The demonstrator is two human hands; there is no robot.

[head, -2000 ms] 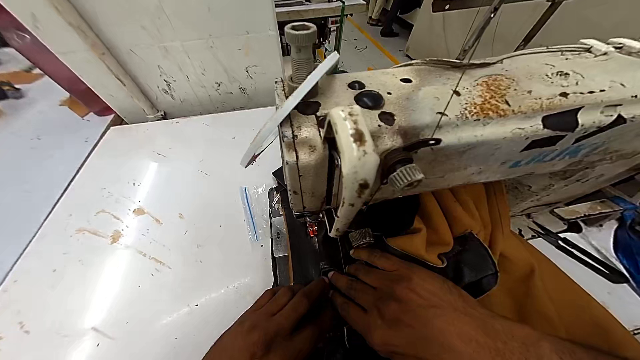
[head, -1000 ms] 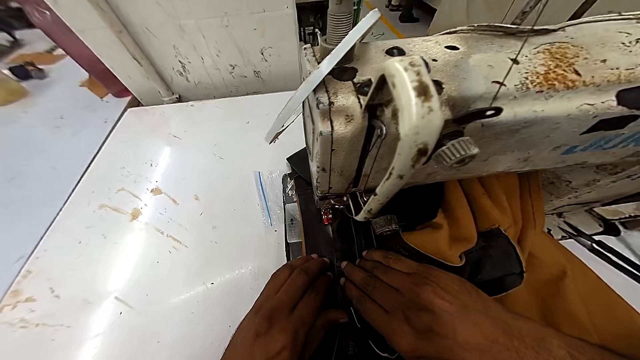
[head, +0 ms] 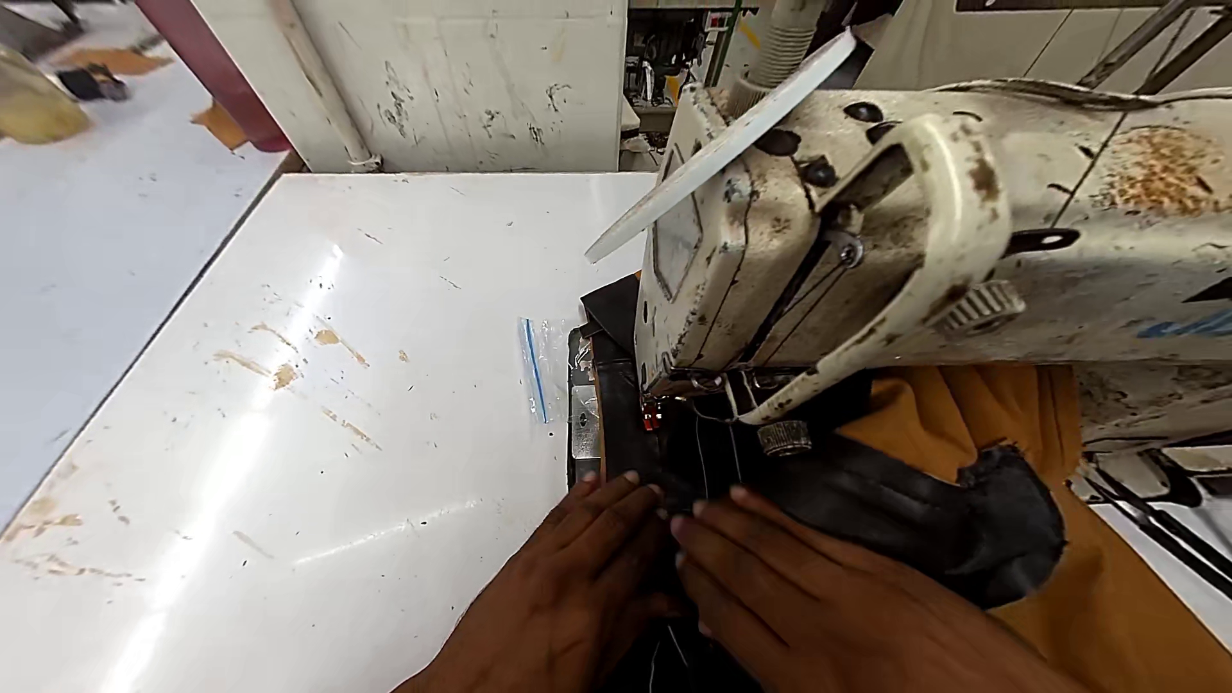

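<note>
A black leather piece (head: pixel 866 491) with an orange-brown fabric lining (head: pixel 1116 577) lies under the head of a worn sewing machine (head: pixel 731 231). Its presser foot area (head: pixel 653 414), with a red part, rests over a dark strip. Both hands press on the black material just in front of the needle area. My left hand (head: pixel 577 568) lies flat at the strip's left edge, thumb partly tucked under. Close beside it, my right hand (head: pixel 799 587) is spread flat with fingers pointing to the machine. White thread lines show on the black material between and beyond the hands.
A small clear zip bag (head: pixel 535 371) lies left of the metal plate (head: pixel 584 423) on the white machine table (head: pixel 337 462). Black-handled scissors or tweezers (head: pixel 1165 529) lie at the right. Another white surface (head: pixel 115 221) with scraps stands at far left.
The black leather flap has spread out to the right of my right hand, over the orange-brown fabric. Both hands stay on the material near the needle. The view has come nearer the machine.
</note>
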